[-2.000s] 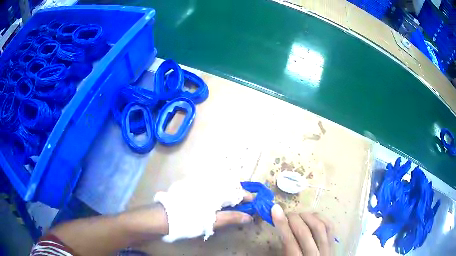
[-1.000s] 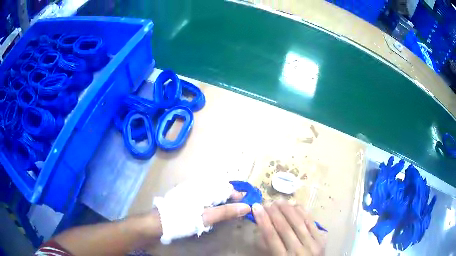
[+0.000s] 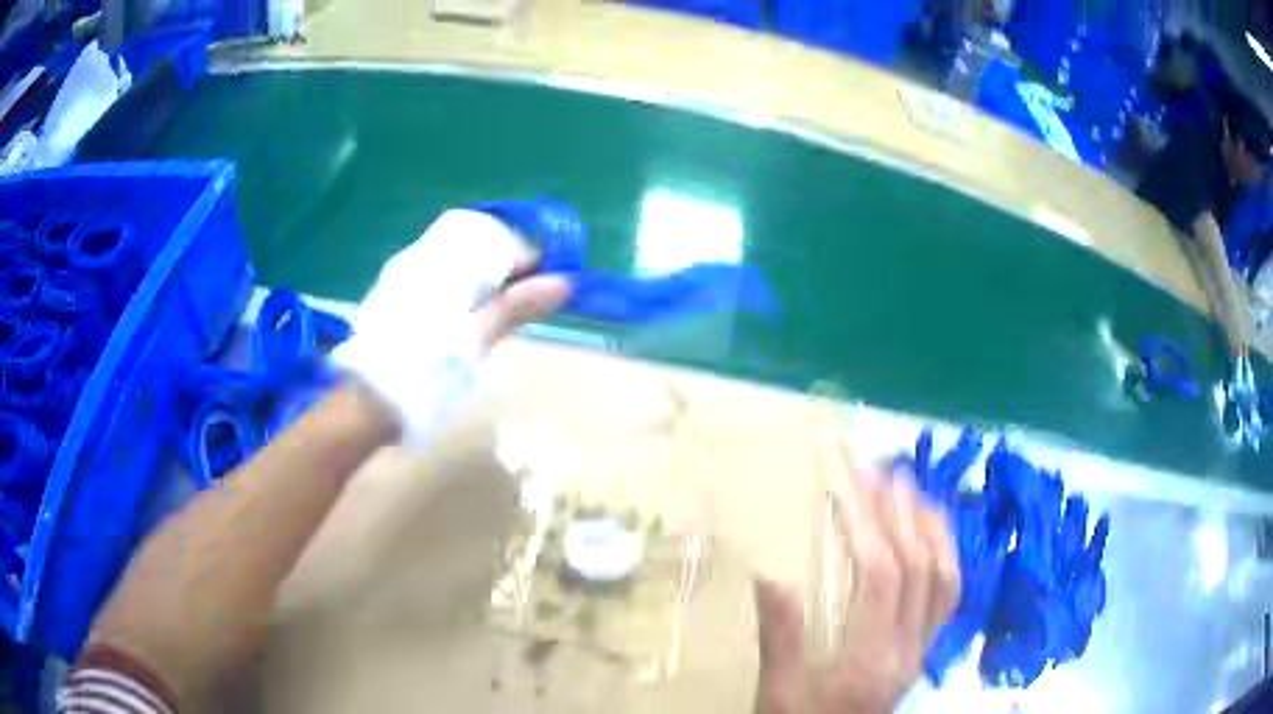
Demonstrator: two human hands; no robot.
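My left hand point(image 3: 454, 314), in a white glove with bare fingertips, holds a blue oval ring with a wavy tail point(image 3: 656, 290) over the near edge of the green belt. The tail trails to the right and is blurred. My bare right hand point(image 3: 873, 593) is blurred, fingers apart, between the cup and the pile of blue strips point(image 3: 1012, 558). I see nothing in it. The white cup point(image 3: 603, 550) stands on brown-spotted cardboard.
The green conveyor belt point(image 3: 866, 307) crosses beyond the bench. A blue bin point(image 3: 140, 328) of rings is at left, with loose rings point(image 3: 221, 439) beside it. Another blue part point(image 3: 1166, 366) lies on the belt at right. A person point(image 3: 1208, 181) is at the far right.
My left hand has moved up and away to the belt with the blue part. My right hand has let go of it and moved right, towards the strips. The view has shifted.
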